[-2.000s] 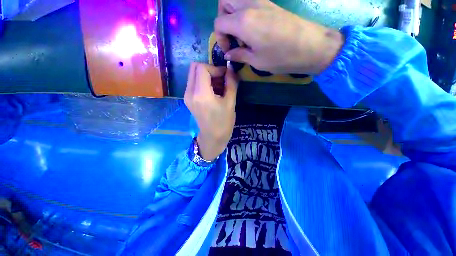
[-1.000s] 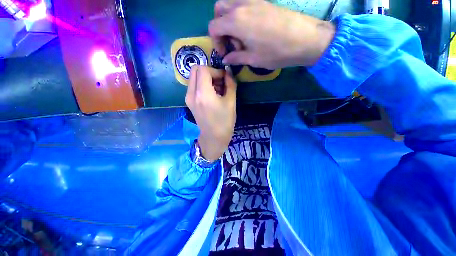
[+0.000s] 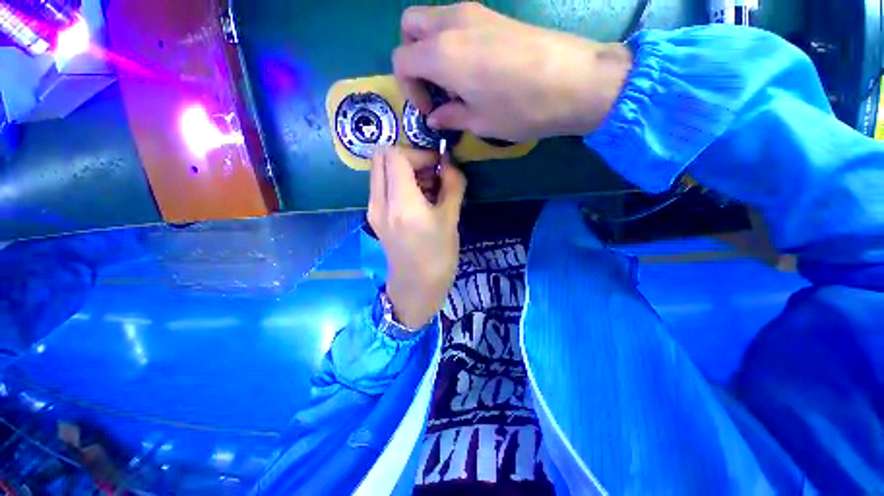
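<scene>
The yellow jig point(image 3: 344, 99) lies on the green mat. A round black part with a silver ring pattern point(image 3: 366, 126) sits in its left seat. A second round part point(image 3: 417, 126) sits in the middle seat, partly covered by my right hand. The right seat shows only a dark edge. My left hand point(image 3: 415, 213) is at the jig's front edge and pinches a tiny pale piece point(image 3: 443, 147) between thumb and fingertips. My right hand point(image 3: 504, 76) is over the middle seat with thumb and fingers pinched together. What it holds is hidden, apart from something dark at the fingertips.
The orange-brown curing board point(image 3: 218, 179) lies left of the jig under violet light. The silver lamp point(image 3: 39, 27) and a white carton point(image 3: 73, 82) are at the upper left. Clear plastic point(image 3: 233, 254) hangs below the bench edge. A thin cable point(image 3: 649, 208) runs near the right edge.
The view has shifted, so the jig and board appear further left than two seconds ago. My right hand has moved slightly off the middle part, showing more of it. My left hand still pinches near the jig.
</scene>
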